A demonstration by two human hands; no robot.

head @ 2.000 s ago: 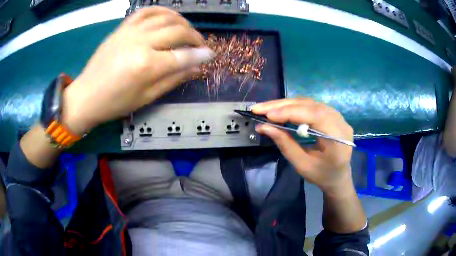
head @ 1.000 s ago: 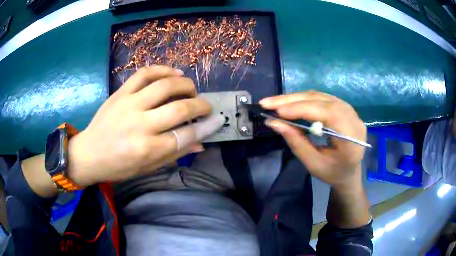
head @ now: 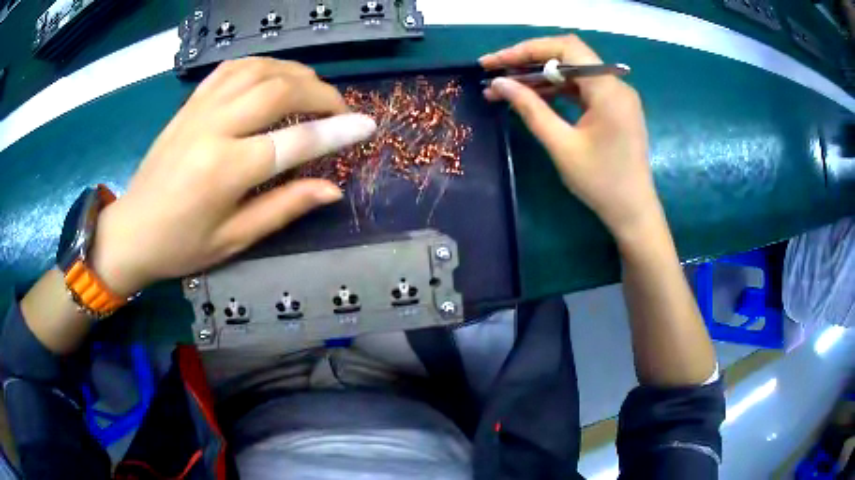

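My left hand (head: 234, 169), with a whitish finger cot (head: 319, 141) on one finger, is over the left part of the black parts tray (head: 492, 216). Its thumb and fingers are apart at the heap of copper coils (head: 412, 131); I see nothing held in it. My right hand (head: 591, 131) holds the tweezers (head: 572, 71) by the tray's far right corner. The tweezers lie nearly level, and their tip is partly hidden by the fingers. The fixture plate (head: 323, 281) lies across the tray's near side, its row of several nests in view and untouched.
Another fixture plate stack (head: 300, 37) lies beyond the tray, over the white stripe of the green line top (head: 712, 150). More grey plates show at the far left (head: 75, 19). A blue stool (head: 745, 300) is at right, near a person's pale sleeve (head: 825, 272).
My left hand has left the fixture plate and moved to the coils. My right hand has moved up and away with the tweezers. The plate's whole nest row is uncovered. The far plate stack is back in view.
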